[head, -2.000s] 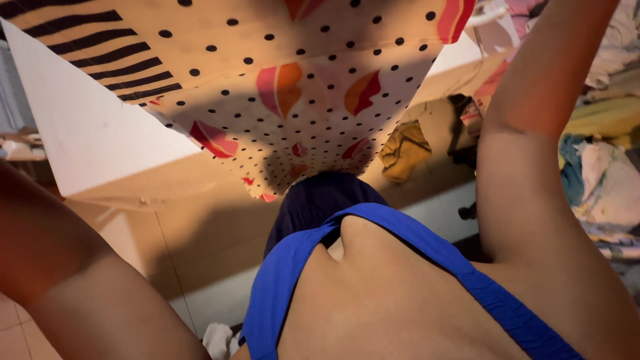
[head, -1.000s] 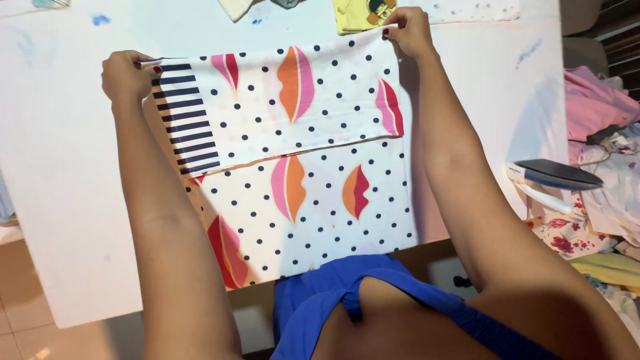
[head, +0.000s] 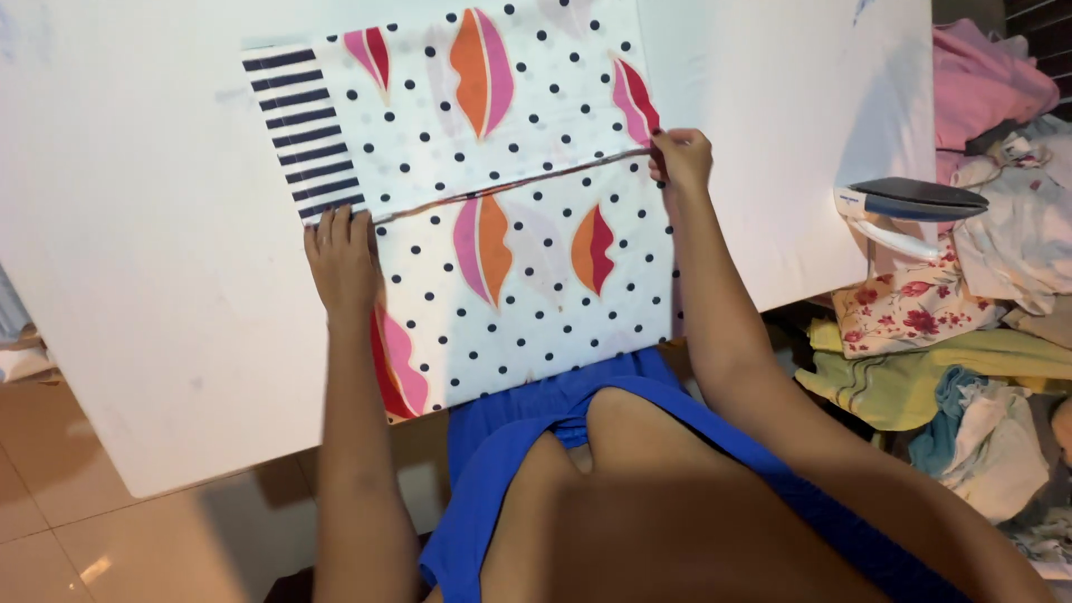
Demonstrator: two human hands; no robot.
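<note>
A white cotton cloth (head: 536,243) with black dots, pink, orange and red lip shapes and a striped end lies folded on the white table, its near part reaching the table's front edge. The fold's open edge crosses the cloth's middle at a slant. My left hand (head: 342,251) rests with its fingers on this edge, at the lower corner of the striped part; whether it pinches the fabric cannot be told. My right hand (head: 682,159) pinches the right end of the same edge between thumb and fingers.
A clothes iron (head: 913,201) rests at the right edge of the white table (head: 167,335). Beyond that edge are heaped clothes: a pink cloth (head: 988,84), a floral fabric piece (head: 913,306) and a yellow-green cloth (head: 896,385). Tiled floor (head: 50,502) shows at lower left.
The cloth, held up close to the camera two seconds ago, now lies on the table. Since one second ago, both hands have moved from its far corners to the edge across its middle.
</note>
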